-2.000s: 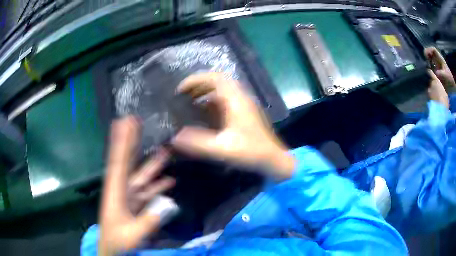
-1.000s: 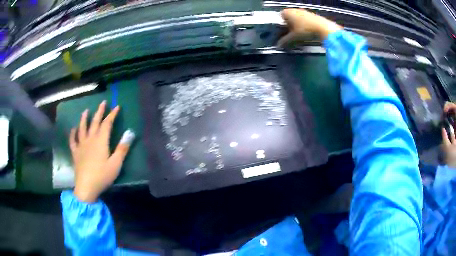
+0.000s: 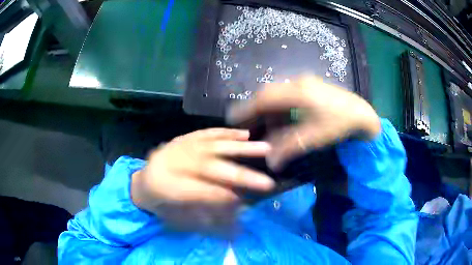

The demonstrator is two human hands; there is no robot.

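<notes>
A shallow black tray (image 3: 199,77) lies ahead on the green surface. Many tiny silver nuts (image 3: 279,26) form an arc along its back and sides, and a few lie loose nearer its front. My right hand (image 3: 321,114) is blurred over the tray's front edge, fingers bent, pointing left. My left hand (image 3: 196,173) is blurred just below and left of it, back of the hand showing, fingers pointing right. The fingertips nearly meet. No held thing shows clearly in either hand; blur and dark clothing behind hide this.
A long dark bar (image 3: 415,93) lies on the green surface right of the tray, possibly more than one side by side. A second black tray with a yellow label (image 3: 466,116) is at the far right edge. A blue sleeve (image 3: 450,227) of another person shows below it.
My right hand has come back from the metal rails to the front of the tray. My left hand has moved right from the green surface toward it. The view has shifted, and a dark bar shows at right.
</notes>
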